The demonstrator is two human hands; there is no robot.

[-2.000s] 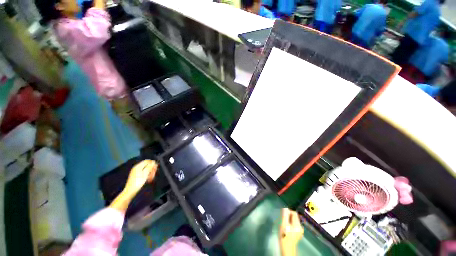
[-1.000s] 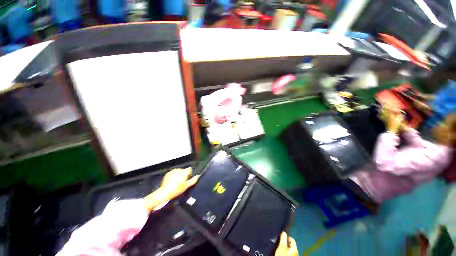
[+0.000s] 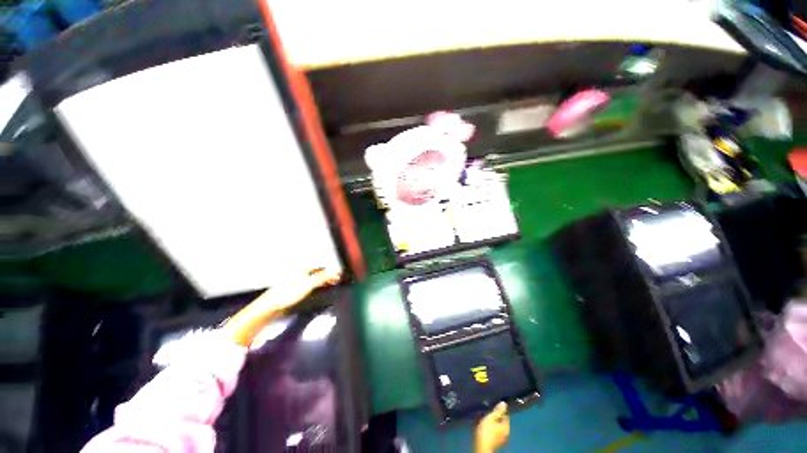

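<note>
A black two-pocket tray (image 3: 427, 352) lies on the green bench before me with two screen units. The far screen (image 3: 456, 301) shows bright glare; the near screen (image 3: 487, 367) is dark, with yellow and white marks. My right hand (image 3: 492, 429), cut off by the bottom edge, grips the tray's near rim; its underside is hidden. My left hand (image 3: 305, 281) is blurred, left of this tray and apart from it, at the lower edge of the white light panel (image 3: 203, 168). It holds nothing visible. Dark glossy screens (image 3: 288, 389) lie below my left arm.
A pink and white fan (image 3: 420, 172) stands beyond the tray, beside pale items. A black tray stack (image 3: 597, 283) with two screens stands at right, near a person's pink sleeve (image 3: 787, 354). A blue stand (image 3: 664, 411) is on the floor. A pink item (image 3: 577, 112) lies by the shelf.
The view has swung right and down. The tray has gone from tilted between both hands to lying on the green bench. My left hand has come off it; my right stays at its near edge.
</note>
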